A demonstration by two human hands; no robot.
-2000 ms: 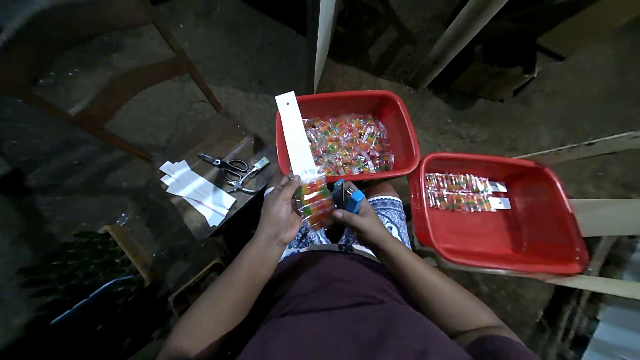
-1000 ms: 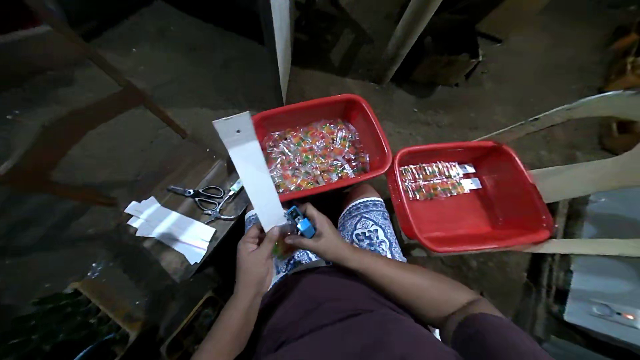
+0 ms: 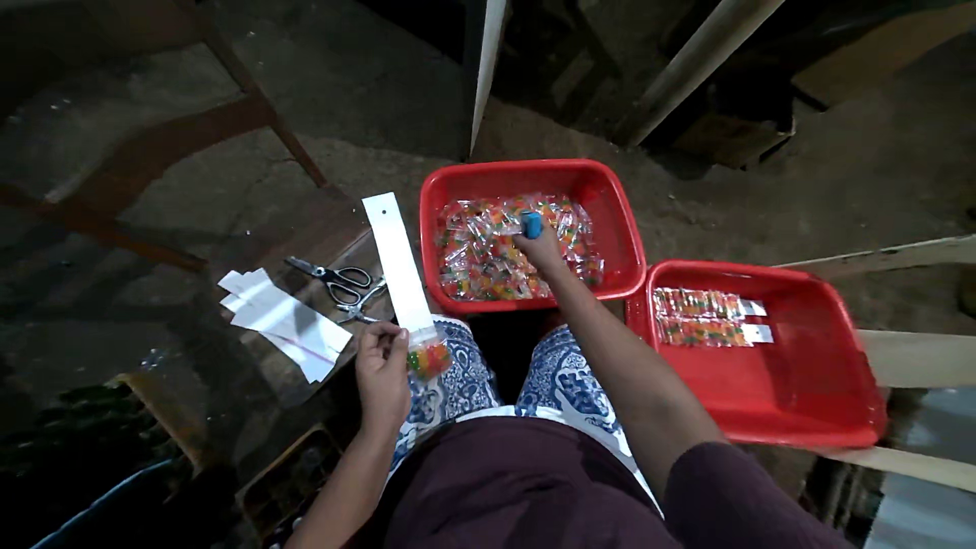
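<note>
My left hand (image 3: 383, 358) pinches the lower part of a long white card strip (image 3: 398, 263) with a hole at its top. Clear packets of colourful candy (image 3: 428, 360) hang at the strip's lower end, over my lap. My right hand (image 3: 541, 248) reaches into a red plastic basin (image 3: 534, 305) and holds a blue tool (image 3: 531, 224), probably a stapler. Its fingertips are at the pile of small clear candy packets (image 3: 488, 267); whether they hold a packet cannot be told.
Scissors (image 3: 339, 282) and a second metal tool (image 3: 362, 303) lie on a wooden surface at the left, beside stacked white strips (image 3: 286, 320). A second red basin (image 3: 778, 396) at the right holds two packet-covered strips (image 3: 701, 332). Chair frames (image 3: 282, 137) stand around.
My right hand, with the blue tool, has moved from beside my left hand over my lap up into the basin of packets. My left hand still holds the strip.
</note>
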